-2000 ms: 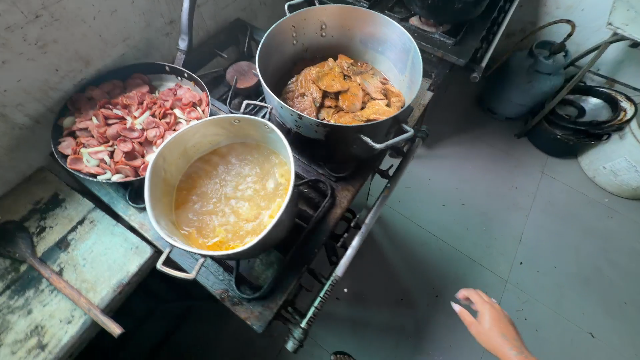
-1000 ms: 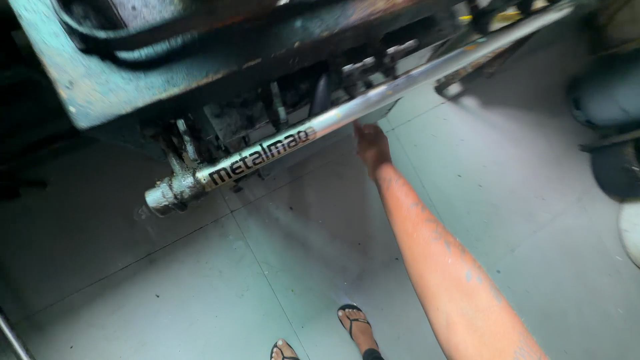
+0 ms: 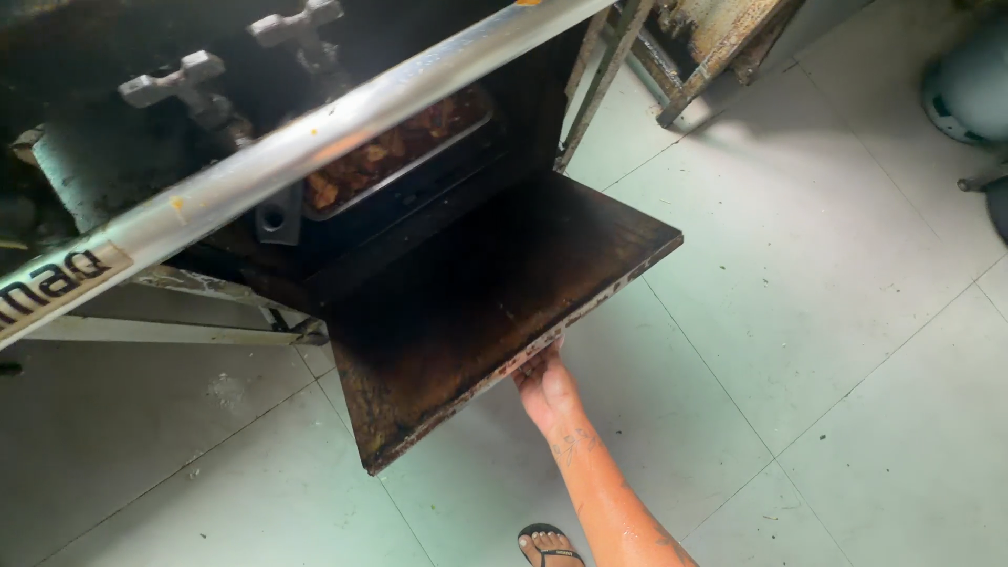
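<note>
My right hand [image 3: 545,386] holds the outer edge of the lowered oven door [image 3: 504,291], its fingers partly hidden under the rusty rim. The door's inner face is dark and browned. Inside the oven, beyond the door, a rectangular metal baking tray [image 3: 409,173] holds browned pieces of food in reddish sauce; the stove's front rail hides part of it. A grey metal tab with a hole [image 3: 278,216] shows at the tray's left. My left hand is out of view.
The metal front rail [image 3: 260,173] crosses above the oven, with burner valve knobs [image 3: 177,83] behind it. Stove legs and a lower frame bar [image 3: 173,331] flank the door. A gas cylinder [image 3: 972,98] stands at the right on the tiled floor. My sandalled foot [image 3: 551,543] is below.
My right hand, over the floor at first, then reached below the front rail and now holds the oven door, which is lowered. The view has swung down from the pots to the oven.
</note>
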